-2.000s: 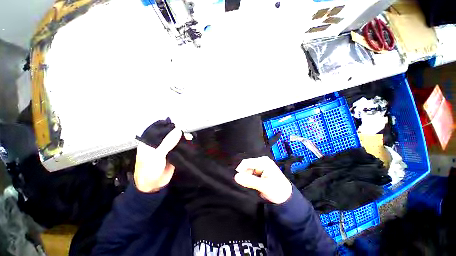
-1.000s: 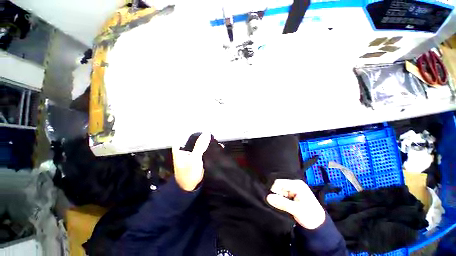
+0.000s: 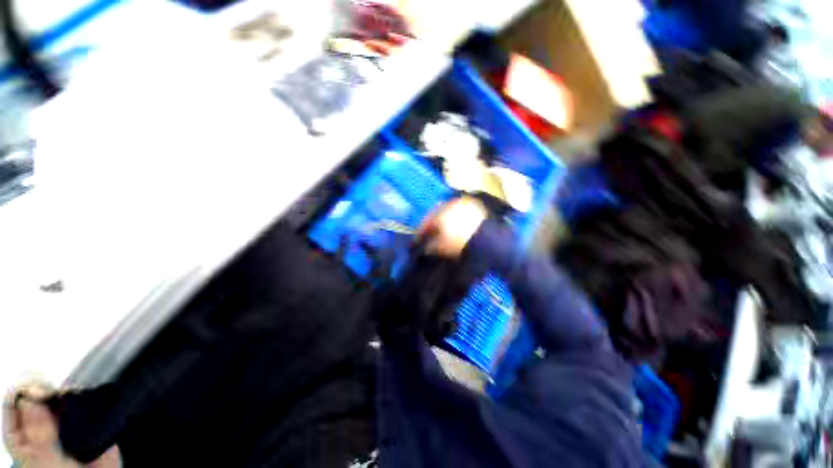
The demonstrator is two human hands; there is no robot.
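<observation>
The picture is blurred. My left hand is at the lower left, by the table's front edge, with a dark fabric piece gripped in its fingers. Dark clothing beside the piece hides where it ends. My right hand is over the blue basket at the black fabric heap. Its fingers are blurred and partly hidden, so I cannot tell if it grips any fabric.
The white table fills the upper left. A clear packet and dark red scissors lie near its edge. White crumpled material is in the basket. A brown box and dark fabric heaps stand to the right.
The view has swung to the right. My right hand has moved away from my lap to the black heap in the basket. My left hand still holds the black piece near the table edge.
</observation>
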